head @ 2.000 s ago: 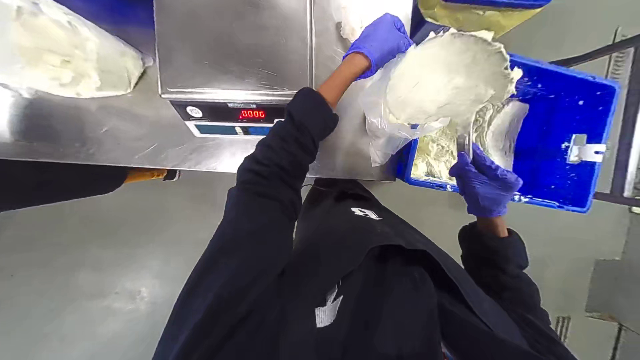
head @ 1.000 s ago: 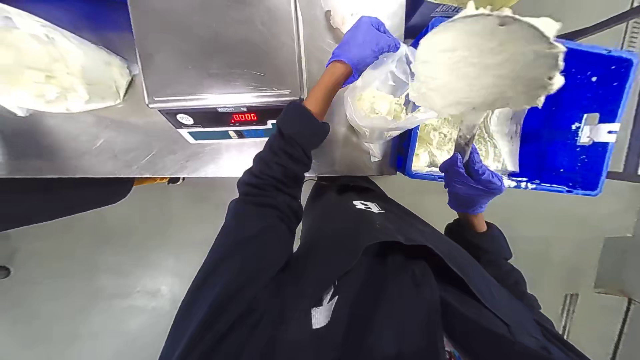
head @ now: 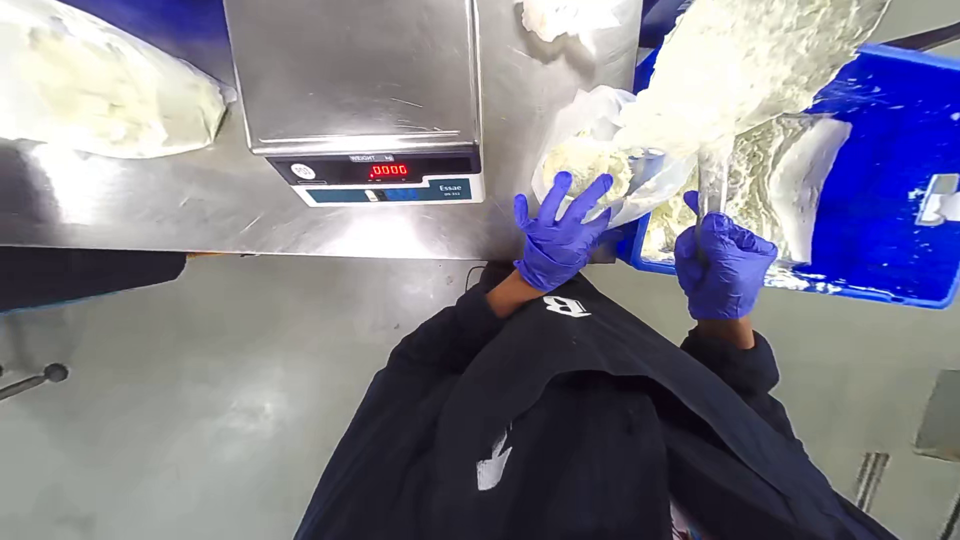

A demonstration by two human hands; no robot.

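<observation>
Both hands wear purple gloves. My left hand (head: 561, 232) has its fingers spread against the near side of a clear plastic bag (head: 660, 187) that holds some pale creamy mass (head: 587, 166). Right of it, my right hand (head: 724, 262) is closed around the handle of a large utensil (head: 715, 176), whose broad head is coated in the white creamy substance (head: 739, 64). That coated head is above and beyond the bag and partly over a blue plastic crate (head: 885, 187). More of the creamy mass lies in the crate's left part.
An Essae weighing scale (head: 356, 75) with a steel platform and red digits stands on the steel table (head: 375, 232). A large filled plastic bag (head: 105, 90) lies at the far left. Another white lump (head: 562, 19) sits beyond the scale's right side. A person's dark sleeve (head: 82, 277) shows at left.
My left hand has come down from the bag's upper left to its near side, its fingers now spread. The coated utensil head has moved, and more of its textured surface shows.
</observation>
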